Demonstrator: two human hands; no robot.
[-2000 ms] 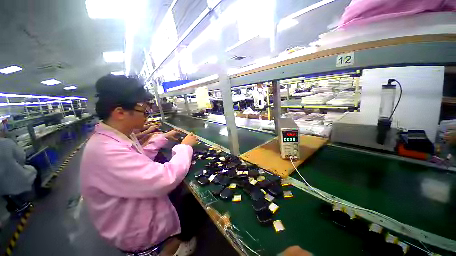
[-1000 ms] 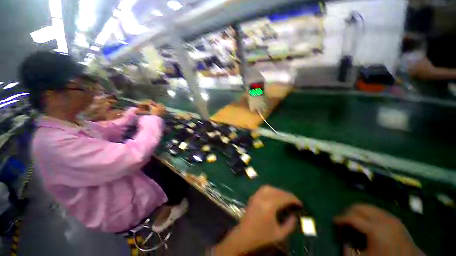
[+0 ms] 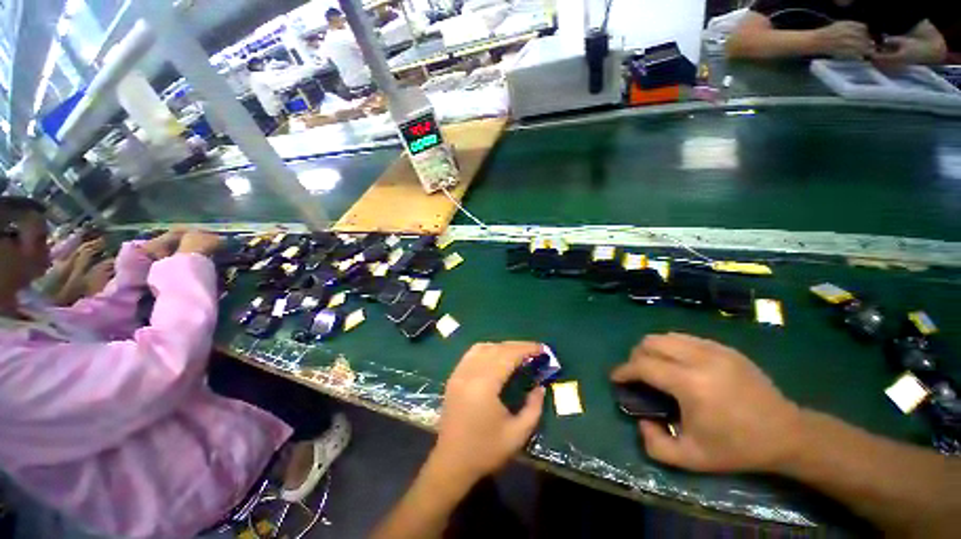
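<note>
My left hand (image 3: 487,405) holds a black device housing (image 3: 523,383) between thumb and fingers above the green bench. A silver-white pouch cell (image 3: 567,398) with a yellow edge shows just right of it; its lead is too small to see. My right hand (image 3: 708,402) is around a black housing piece (image 3: 645,402) at bench level, palm down. A row of black housings (image 3: 674,284) with pouch cells lies beyond my hands. A heap of black units (image 3: 337,276) lies at left.
More units (image 3: 915,356) lie at the right. A power supply (image 3: 427,147) stands on a brown board (image 3: 469,174), its white cable running along the white strip (image 3: 590,234). A person in a pink jacket (image 3: 95,368) sits at left. Another person's hands (image 3: 848,40) work opposite.
The view has swung right and down, so the heap and power supply sit further left. Both hands now show more fully, still with black pieces. The right-hand cluster has come into view.
</note>
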